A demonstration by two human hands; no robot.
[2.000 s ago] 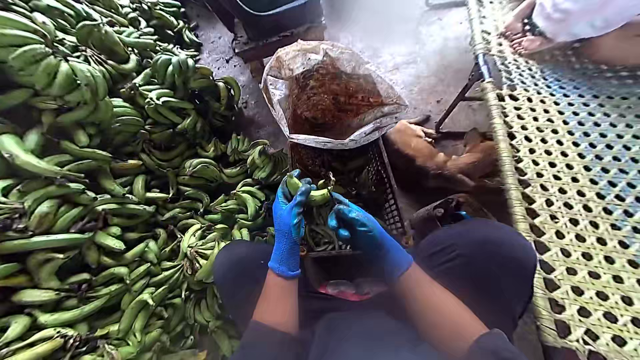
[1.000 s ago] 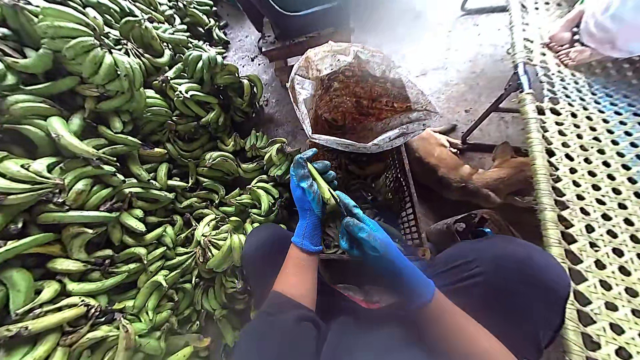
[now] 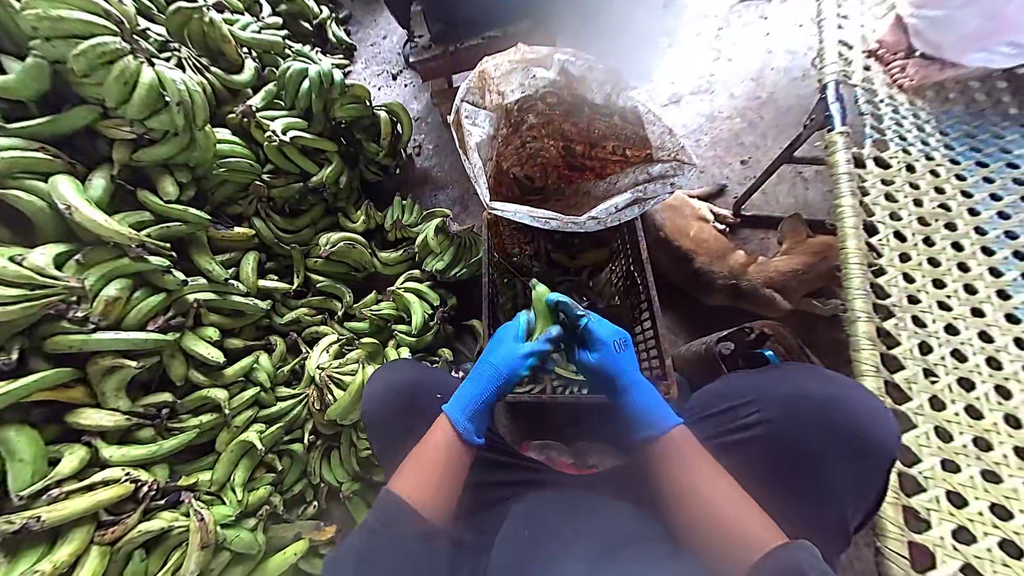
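Note:
Both hands wear blue gloves and meet above a dark plastic crate (image 3: 652, 320) between my knees. My left hand (image 3: 508, 352) is closed around a green plantain (image 3: 542, 308), whose tip points up and away from me. My right hand (image 3: 596, 344) presses against the plantain's right side with its fingers bent; whether it also holds a tool is hidden. Under the hands, pale peeled pieces (image 3: 560, 376) lie in the crate's near end. A large heap of green plantains (image 3: 240, 336) spreads over the left side.
An open whitish sack (image 3: 576, 152) with brown matter inside stands at the crate's far end. To the right a brown dog (image 3: 720, 264) lies beside a dark container (image 3: 744, 348). A woven cot (image 3: 944, 304) runs along the right edge, with another person's foot (image 3: 912, 60) on it.
The hands have shifted around the plantain, which appeared slanted between them a second ago and now points away from me. The view has moved somewhat.

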